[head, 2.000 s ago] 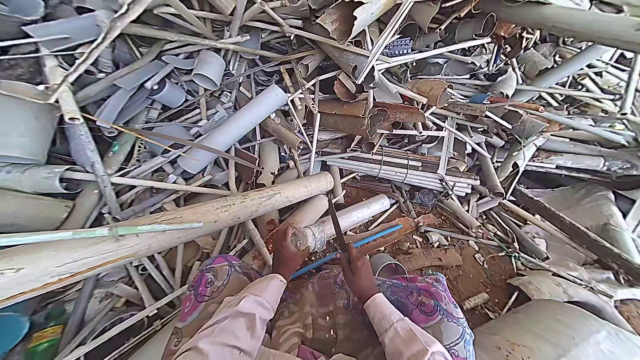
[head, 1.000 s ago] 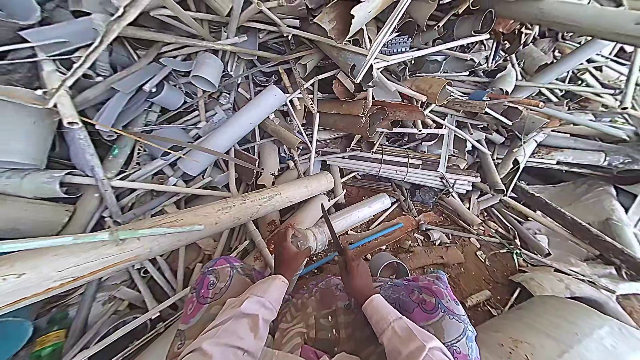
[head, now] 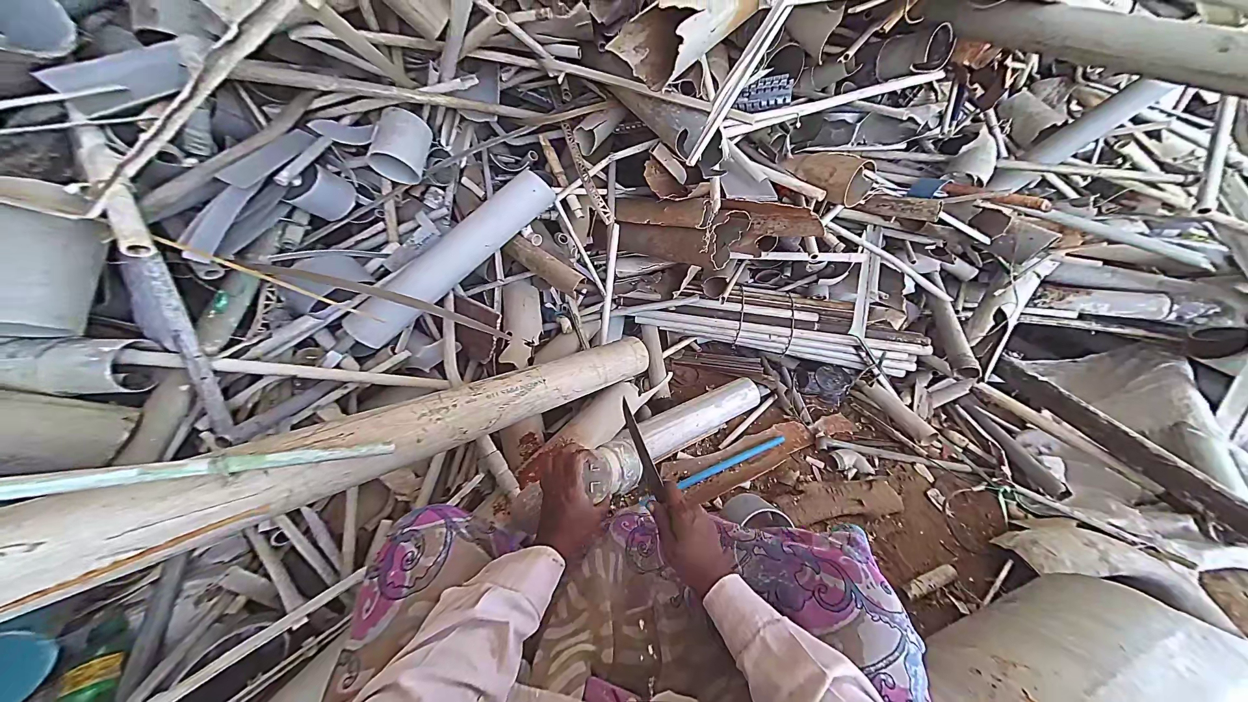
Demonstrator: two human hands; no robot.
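My left hand [head: 569,497] grips the near end of a whitish plastic pipe [head: 697,419], which points away to the right from my lap. In my right hand [head: 690,536] is a dark long-bladed knife [head: 641,444], its blade upright and tilted left across the pipe, close to my left fingers. Whether the edge touches the pipe I cannot tell. A thin blue tube [head: 731,461] lies just right of the knife, on a brown curved piece [head: 756,463].
A thick long pipe [head: 468,409] slants in from the left, close to my left hand. Beyond lie a grey pipe [head: 448,258] and a tied bundle of thin pipes [head: 780,336] amid heaped scrap. A large curved sheet [head: 1082,643] is at lower right, a bottle [head: 93,663] at lower left.
The knife blade has shifted slightly along the pipe and changed its tilt between frames. My left hand has kept its hold on the pipe.
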